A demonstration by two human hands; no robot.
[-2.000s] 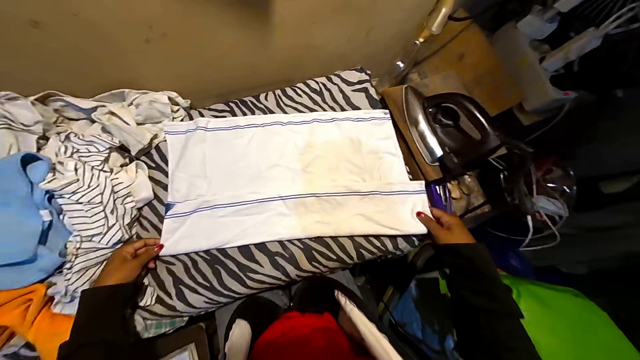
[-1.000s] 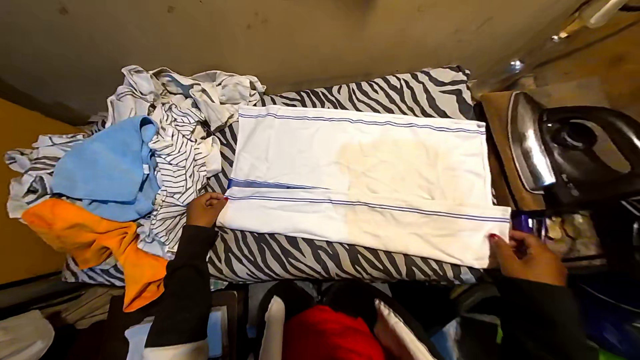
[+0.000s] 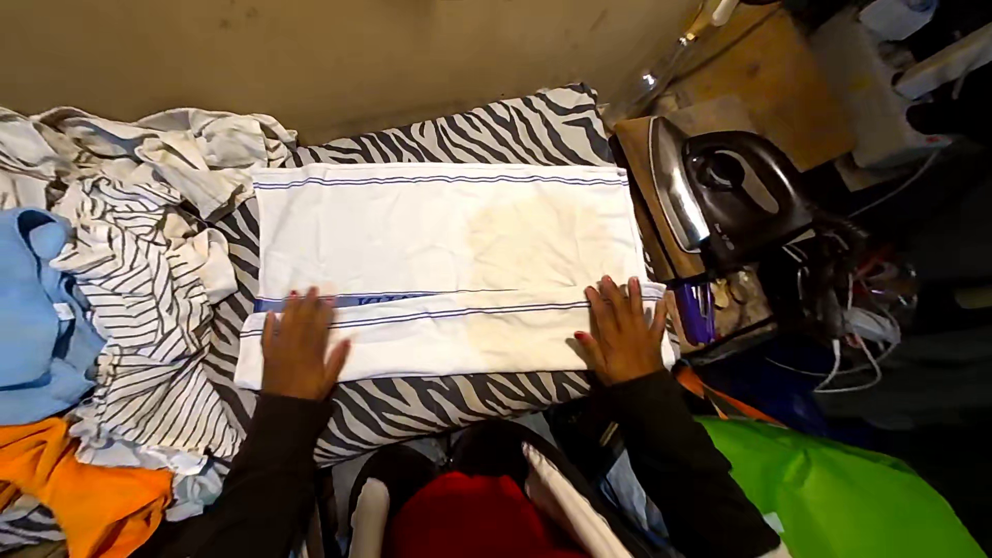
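A white cloth with blue stripes point(image 3: 372, 232) lies spread over a zebra-print padded surface point(image 3: 465, 395), its near part folded back in a long band. A pale yellowish stain marks its right half. My left hand point(image 3: 302, 349) rests flat on the left end of the folded band, fingers apart. On the band's right end lies my right hand point(image 3: 622, 333), palm down with spread fingers. Neither hand grips the cloth. Between the layers at the left, a blue strip bearing writing shows.
To the right, an electric iron point(image 3: 721, 194) sits on a brown board, beside a purple object point(image 3: 695, 311) and cables. Striped clothing point(image 3: 147, 310), a light blue garment point(image 3: 39, 310) and an orange garment point(image 3: 85, 488) are heaped at the left. A wall runs behind.
Both hands have let go of the cloth's near corners and now lie flat on the folded band, closer together than before.
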